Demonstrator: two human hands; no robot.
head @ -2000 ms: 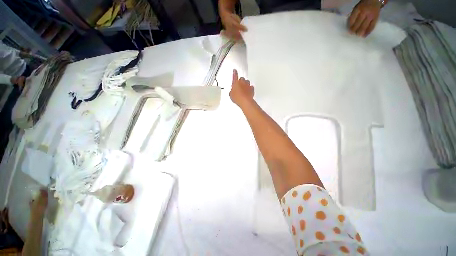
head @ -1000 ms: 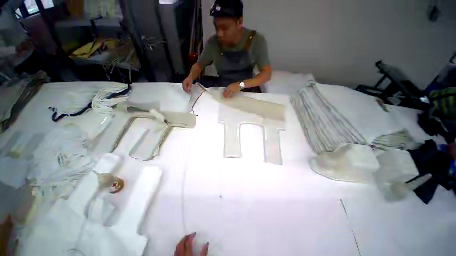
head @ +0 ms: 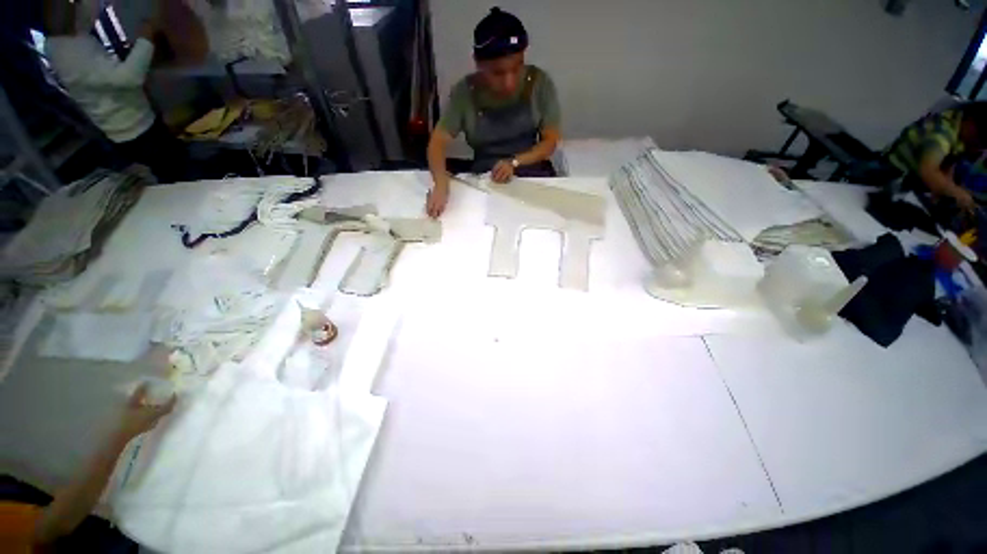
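Neither of my hands is in view. Nearest me on the left lies a large thin white garment panel point(head: 244, 465) with straps pointing away. A glue bottle point(head: 323, 330) with brownish contents lies on its straps. Across the table, an off-white body panel point(head: 541, 229) lies with two straps towards me, its far edge folded over. A person opposite has one hand point(head: 503, 171) at that edge and the other on the table beside it. A stack of strapped panels point(head: 368, 254) lies to its left.
A bare forearm with an orange sleeve point(head: 81, 476) reaches in from the left, its hand by a heap of white strips point(head: 222, 325). Layered striped pieces point(head: 676, 206), translucent containers point(head: 720, 271) and dark cloth point(head: 887, 287) lie right. Another person sits far right.
The spotted-sleeve arm and then the fingers at the bottom edge have left the picture. The view now takes in more table. The opposite person's left-side hand has moved down onto the table.
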